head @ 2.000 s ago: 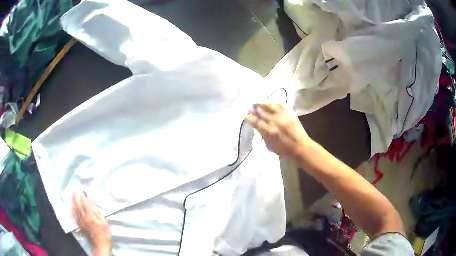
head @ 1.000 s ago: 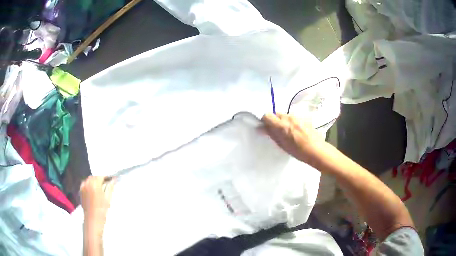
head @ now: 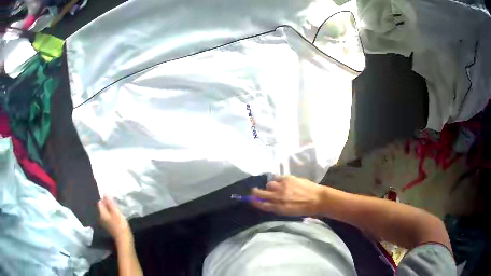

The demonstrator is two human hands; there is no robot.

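A white jacket (head: 188,108) lies spread flat, its front placket edge outlined by a thin dark line from the left hem to the collar. The neckline (head: 338,40) is a dark-edged loop at the upper right. A small embroidered logo (head: 252,121) shows on the front panel. My left hand (head: 112,218) is at the jacket's lower left corner, fingers on its edge; whether it grips the cloth is unclear. My right hand (head: 285,197) is at the near edge, holding a slim blue-violet marking pen (head: 242,198) that points left. The hand is slightly blurred.
White garments (head: 447,59) are heaped at the upper right. Green fabric (head: 33,102), a lime scrap (head: 48,46), a red strip (head: 32,167) and a pale blue-white heap (head: 37,215) lie at the left. Red thread waste (head: 422,159) lies at the right. The dark tabletop (head: 385,102) shows beyond the collar.
The near front panel has been laid over towards the far side and now lies flat, showing the logo. My right hand has moved down to the near edge. My left hand is slightly lower.
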